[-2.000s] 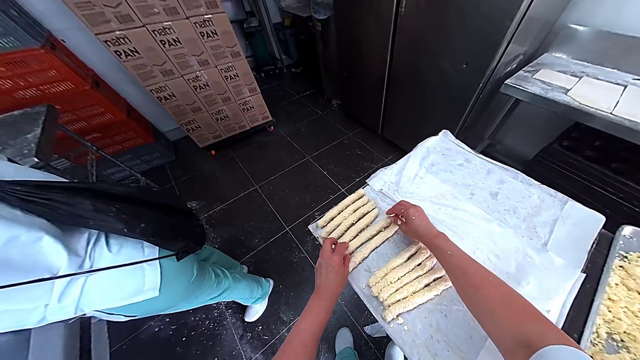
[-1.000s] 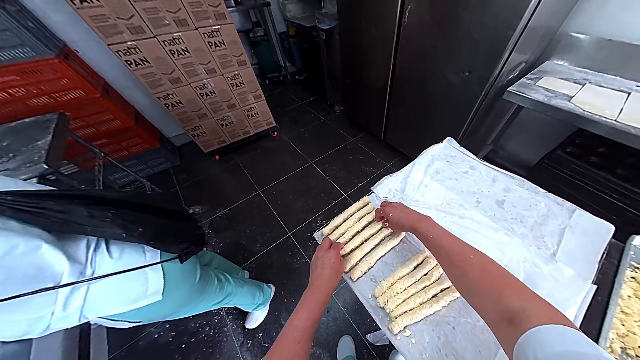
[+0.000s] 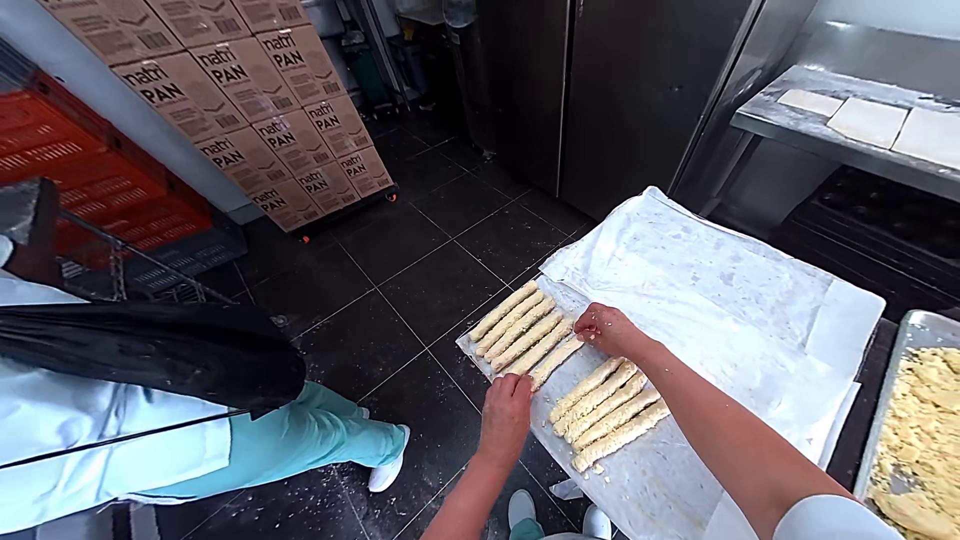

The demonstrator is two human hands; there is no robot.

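Note:
Coated dough sticks (image 3: 517, 330) lie side by side at the far left end of a paper-lined surface (image 3: 667, 487). My left hand (image 3: 508, 409) touches the near end of the rightmost stick (image 3: 555, 362) of that row. At its far end, my right hand (image 3: 606, 330) has its fingers curled around the tip. A second group of coated sticks (image 3: 611, 412) rests on the paper, nearer to me and under my right forearm. White baking paper (image 3: 720, 277), wrinkled, covers the right part of the surface.
A metal tray of yellow crumbs (image 3: 919, 420) stands at the right. Flat dough sheets (image 3: 868, 121) lie on a steel table (image 3: 780, 124). Stacked cartons (image 3: 277, 112), red crates (image 3: 120, 180) and a person in an apron (image 3: 112, 450) are at the left.
The row at the far end has gained sticks beside the others. Both hands have shifted slightly along that row, towards the second group.

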